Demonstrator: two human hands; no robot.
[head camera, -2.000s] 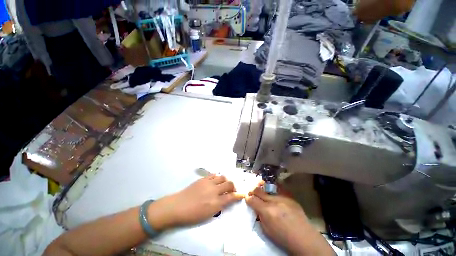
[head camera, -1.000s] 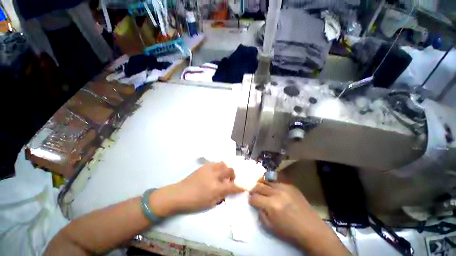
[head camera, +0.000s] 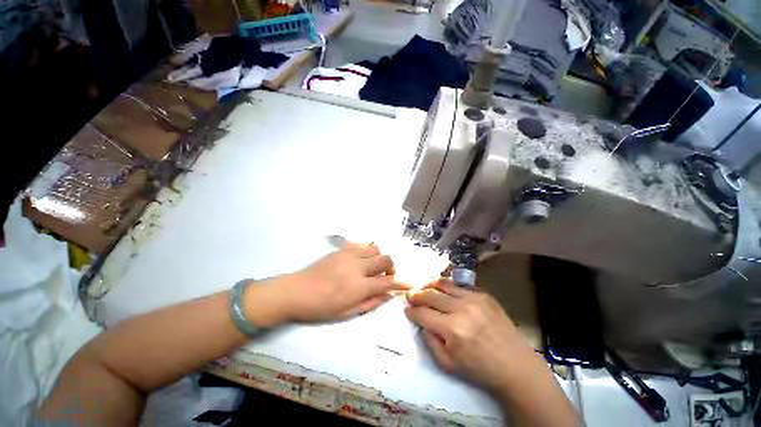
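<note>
A white fabric piece (head camera: 394, 321) lies on the white table under my fingers and reaches toward the front edge; its outline is washed out by the lamp. My left hand (head camera: 338, 283), with a bracelet at the wrist, presses the fabric flat left of the needle area. My right hand (head camera: 467, 327) holds it with bent fingertips just in front of the presser foot area (head camera: 430, 238). The fingertips of both hands nearly meet. The off-white sewing machine head (head camera: 584, 192) stands right of and behind the hands. Glare hides the needle.
A white heap (head camera: 42, 292) lies left of the table (head camera: 250, 183), beside plastic-wrapped cardboard (head camera: 100, 167). A black flat rectangle (head camera: 567, 313) and a dark-handled tool (head camera: 636, 384) lie at the right. Navy fabric (head camera: 413, 73) and a blue basket (head camera: 277, 27) are behind.
The view has tilted down, showing more of the table's front edge. Both hands stay on the fabric near the needle, with only small shifts.
</note>
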